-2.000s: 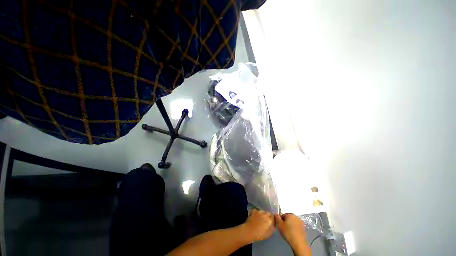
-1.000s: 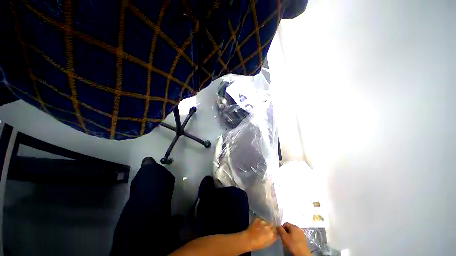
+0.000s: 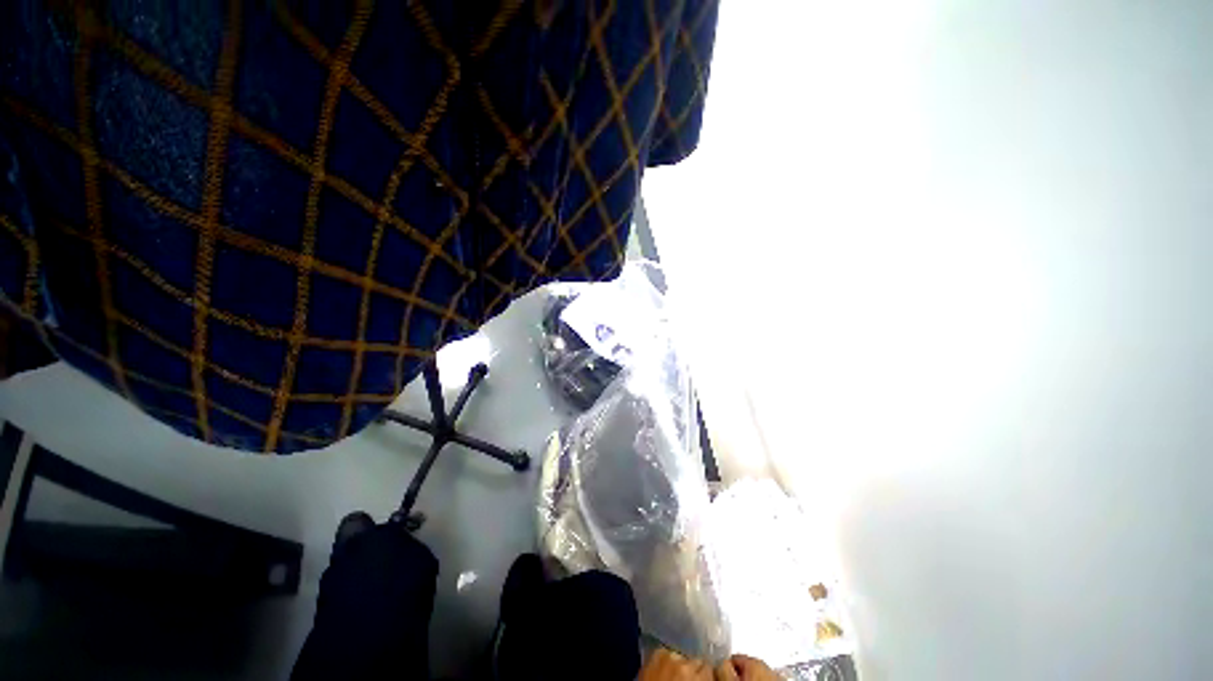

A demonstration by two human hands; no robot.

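A clear plastic garment bag [image 3: 625, 466] lies crinkled on the floor along the wall, with dark grey and pale cloth inside. Its near end reaches my hands at the bottom edge. My left hand [image 3: 676, 665] and my right hand [image 3: 748, 669] are close together, both cut off by the picture's edge. Their fingers pinch the near end of the bag. At the far end of the bag lie a dark bagged item [image 3: 575, 359] and a white paper [image 3: 599, 326].
A navy checked coat [image 3: 306, 200] with orange-brown lines hangs at upper left, above a black star-shaped wheeled base [image 3: 444, 432]. My legs are at the bottom. A black frame [image 3: 146, 512] stands at lower left. A white wall [image 3: 1038, 333] fills the right. White items [image 3: 772, 559] lie at lower right.
The view has shifted, so the bag, base and hands sit lower in the picture. My hands are now mostly cut off and still hold the bag's end.
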